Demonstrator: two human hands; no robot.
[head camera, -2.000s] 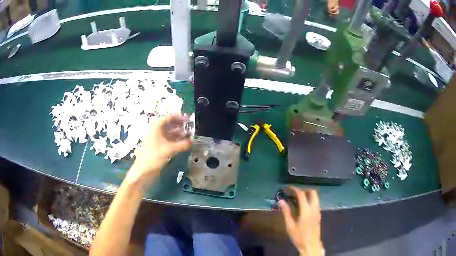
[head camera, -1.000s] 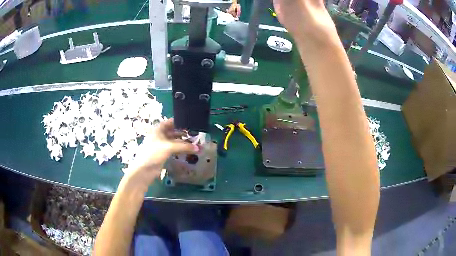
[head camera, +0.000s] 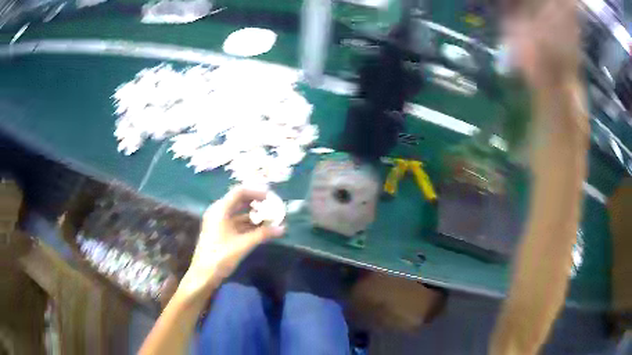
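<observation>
My left hand (head camera: 232, 225) holds a small white plastic part (head camera: 268, 209) between thumb and fingers, over the bench's front edge, left of the press base plate (head camera: 343, 195). The plate's centre hole shows. The black press block (head camera: 380, 104) stands behind it, blurred. My right hand (head camera: 540, 31) is raised at the top right, strongly blurred; its fingers and anything in them cannot be made out. A pile of white plastic parts (head camera: 215, 114) lies left of the press. A short dark ring (head camera: 417, 258) sits at the bench's front edge.
Yellow-handled pliers (head camera: 410, 179) lie right of the base plate. The second press's dark base (head camera: 475, 218) is partly behind my right forearm. A carton of mixed parts (head camera: 121, 260) stands below at left. Another brown carton (head camera: 395, 298) is under the bench. A white flat moulding (head camera: 250, 41) lies behind the pile.
My left hand has moved from the press to the bench's front edge with the white part. My right hand went from the dark ring up to the top right. The view has shifted.
</observation>
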